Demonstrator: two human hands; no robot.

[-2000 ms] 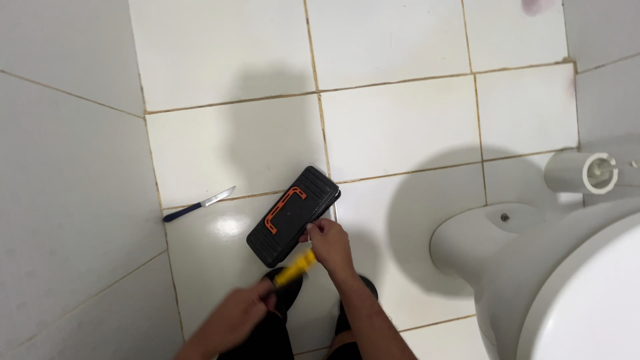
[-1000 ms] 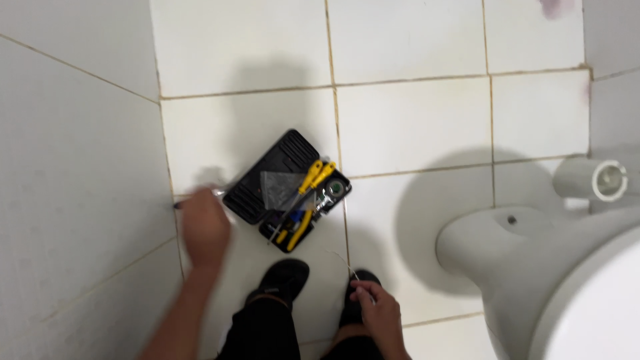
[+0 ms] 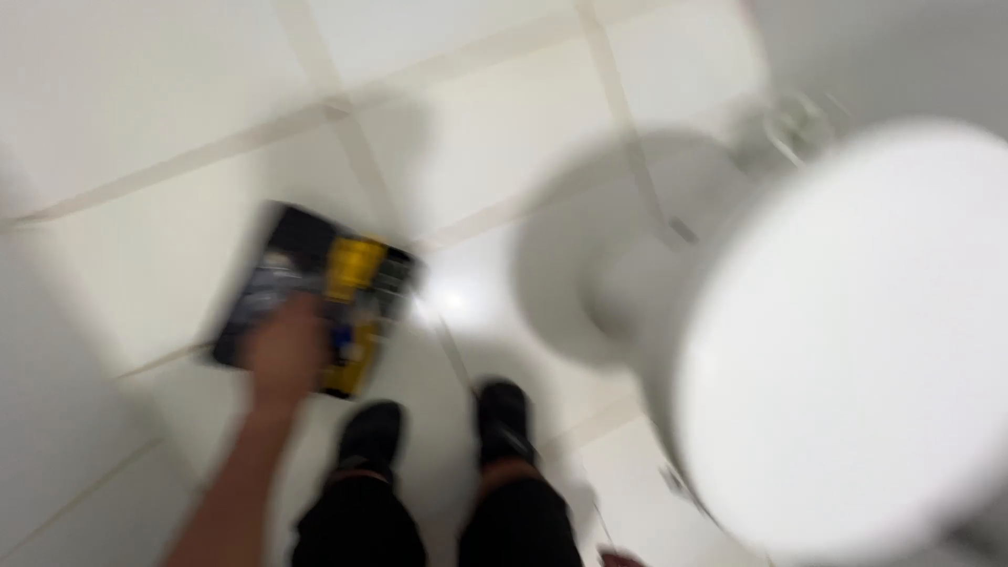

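Observation:
An opened black plastic tool case (image 3: 295,224) lies on the tiled floor, left of my feet. Yellow-handled tools (image 3: 356,268) are in its right part, with something blue lower down. My left hand (image 3: 285,335) is over the left part of the case, beside greyish clear material that is blurred; whether its fingers hold anything cannot be made out. Of my right hand (image 3: 620,558) only a small piece shows at the bottom edge, and what it holds is hidden.
A large white rounded fixture (image 3: 835,346) fills the right side, its pedestal (image 3: 646,291) standing on the floor. My dark shoes (image 3: 370,437) are below the case. A grey wall (image 3: 47,394) rises at the left.
The case was closed two seconds ago and stood open one second ago. My left hand has moved from the wall side onto the case. My right hand has dropped mostly out of view. The view has turned.

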